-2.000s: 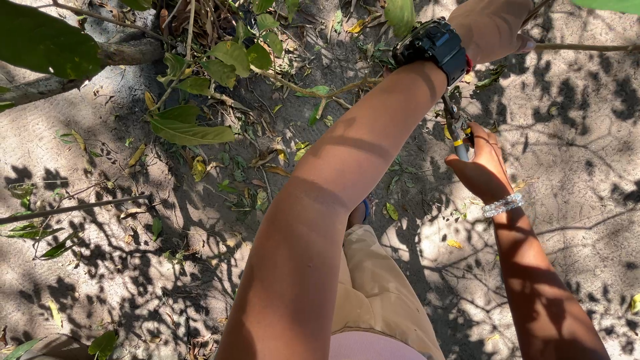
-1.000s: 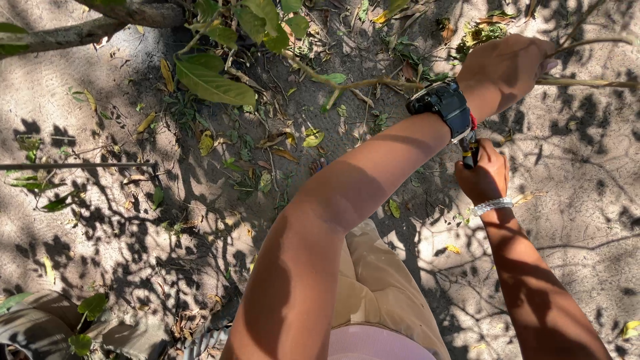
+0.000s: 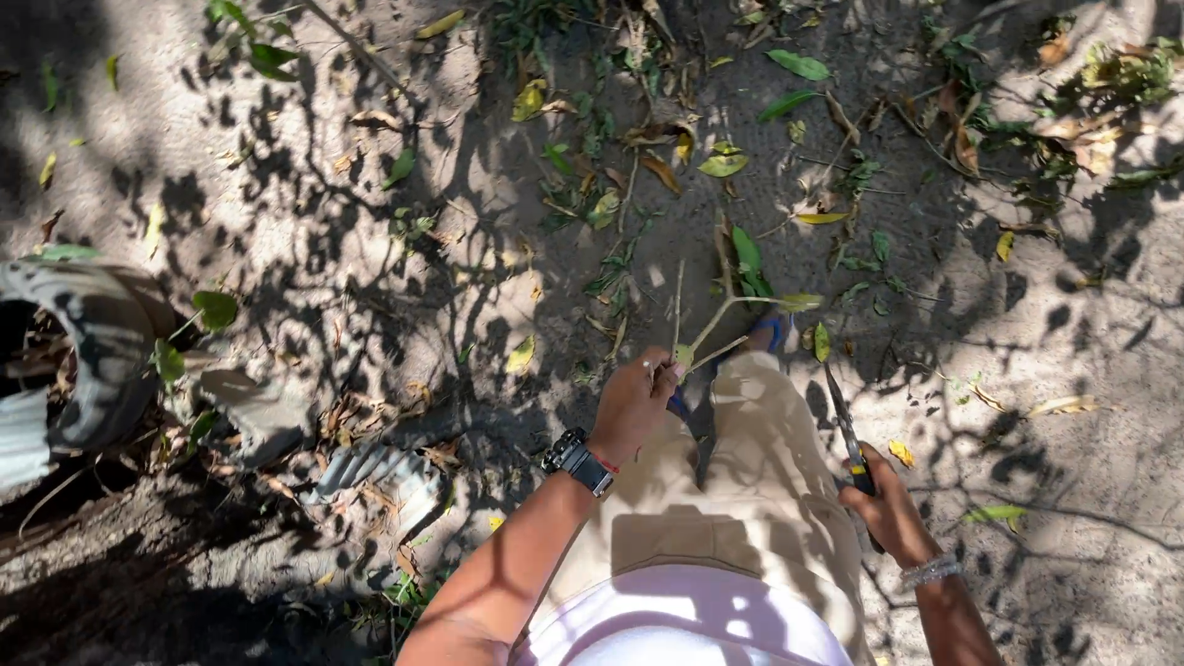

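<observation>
A forked green twig (image 3: 710, 326) with a few leaves and cut-looking stems is pinched in my left hand (image 3: 631, 407), in front of my legs. My left wrist bears a black watch (image 3: 578, 461) and a red cord. Lower right, my right hand (image 3: 890, 511) grips a cutting tool (image 3: 844, 421), probably pruning shears, with black and yellow handles; its dark, narrow blades point up and away from me. Whether the blades are apart is hard to tell. The tool and the twig do not touch.
Sandy ground (image 3: 1091, 342) with fallen leaves and branch shadows surrounds my feet in blue sandals (image 3: 775, 330). At the left lie a grey, ring-shaped container (image 3: 106, 351), perhaps a tyre, and a piece of corrugated material (image 3: 379, 481). A thin stick (image 3: 356, 44) lies at the upper left.
My left hand has come back from the branches at the upper right and now holds the twig close to my body. My right hand has moved away from my left. The view has shifted considerably.
</observation>
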